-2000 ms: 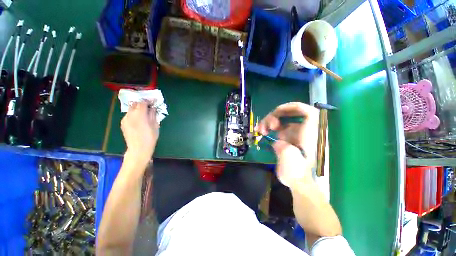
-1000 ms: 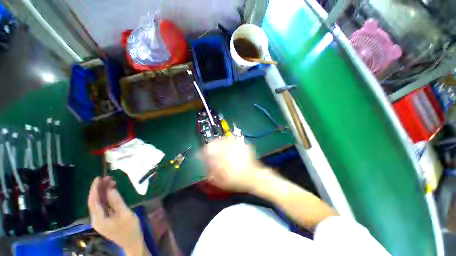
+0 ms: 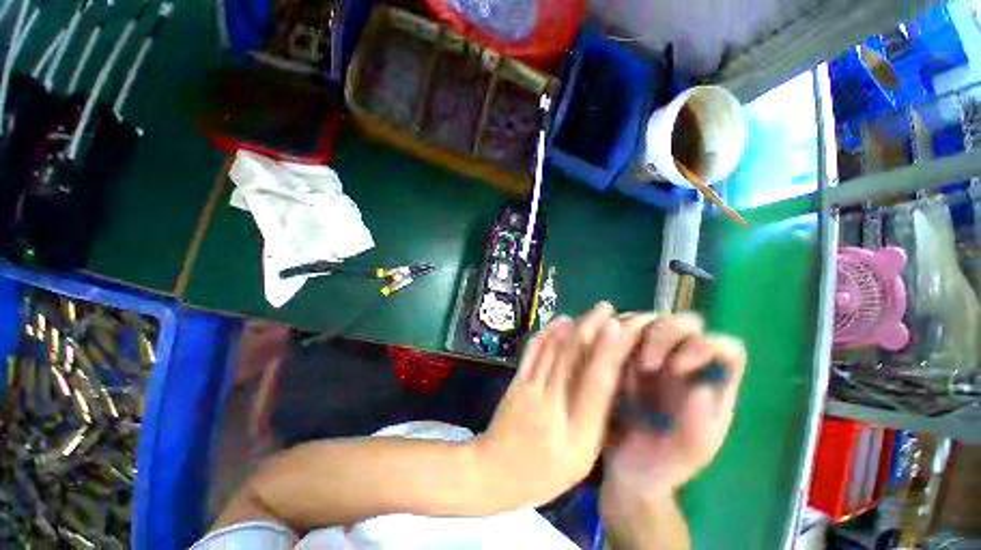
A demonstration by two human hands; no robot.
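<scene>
The black lock housing (image 3: 503,285) lies open side up near the bench's front edge, its white cable (image 3: 536,177) pointing away. Small silver keys (image 3: 549,295) and a thin yellow edge show at its right. My left hand (image 3: 565,392) and my right hand (image 3: 678,392) are close together, in front and to the right of the housing, both blurred. My right hand is closed around a dark object that I cannot identify. What my left hand holds, if anything, is hidden. Black-and-yellow pliers (image 3: 393,279) lie open, one handle on the white cloth (image 3: 301,215).
A divided brown tray (image 3: 446,102), a blue bin (image 3: 602,102) and a white bucket (image 3: 699,134) with a stick stand behind. The hammer (image 3: 688,269) is at the right edge. Housings (image 3: 65,177) stand left, above a blue cylinder bin (image 3: 183,414).
My left hand has moved from the far left to beside my right hand. My right hand has left the housing, moving right and towards me. The blue-handled tool no longer shows on the mat.
</scene>
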